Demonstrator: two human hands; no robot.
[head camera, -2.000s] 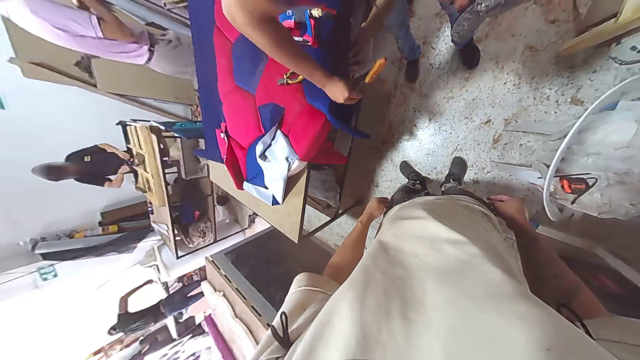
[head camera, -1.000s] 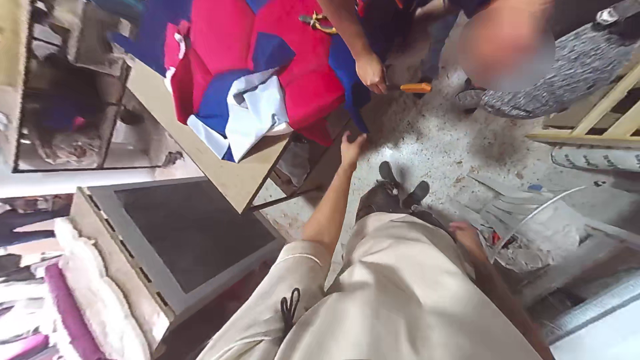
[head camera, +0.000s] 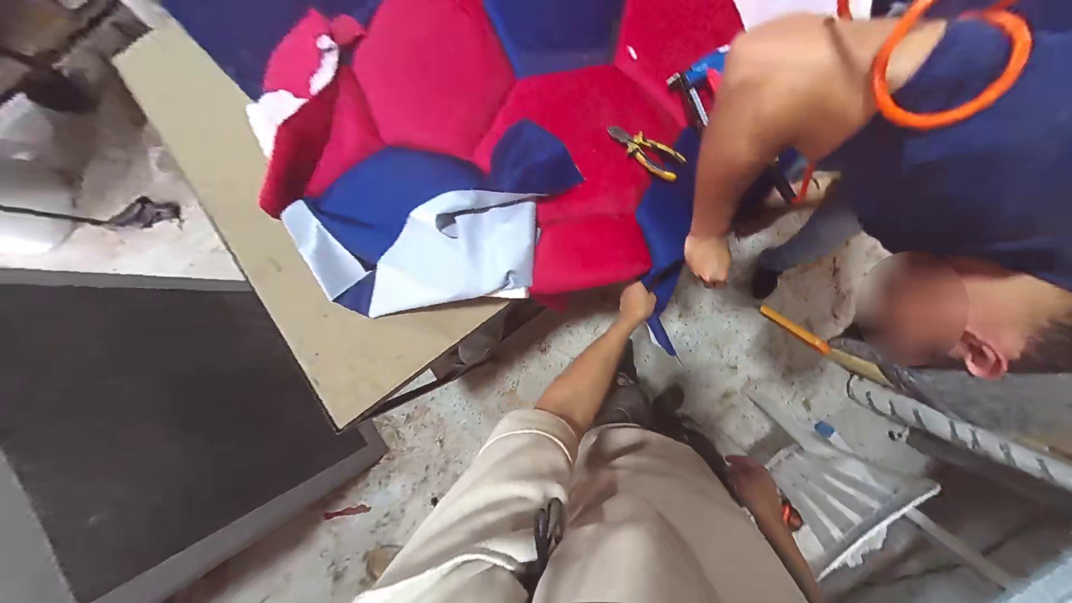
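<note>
A padded red and blue upholstery cover (head camera: 578, 126) lies on a board-topped table (head camera: 335, 360), its blue and pale flap (head camera: 469, 251) folded near the corner. At the table's edge my left hand (head camera: 638, 303) is closed on the hanging edge of the cover, where red meets blue. Yellow-handled cutting pliers (head camera: 649, 153) rest on the red padding, above my left hand. Lower down, beside my hip, is my right hand (head camera: 749, 481), partly dark and blurred; whether it holds anything is unclear. A co-worker's hand (head camera: 708, 258) is close to the blue edge.
A co-worker in dark blue leans in from the right, an orange hose loop (head camera: 888, 92) over the shoulder. A blue tool (head camera: 702, 75) is by the co-worker's arm. A dark-topped panel (head camera: 167, 419) stands at left. At lower right is a white slatted plastic chair (head camera: 846, 494).
My left hand has risen from beside my body to the cover's hanging edge and taken hold of it. The co-worker has leaned in closer. The view has swung markedly.
</note>
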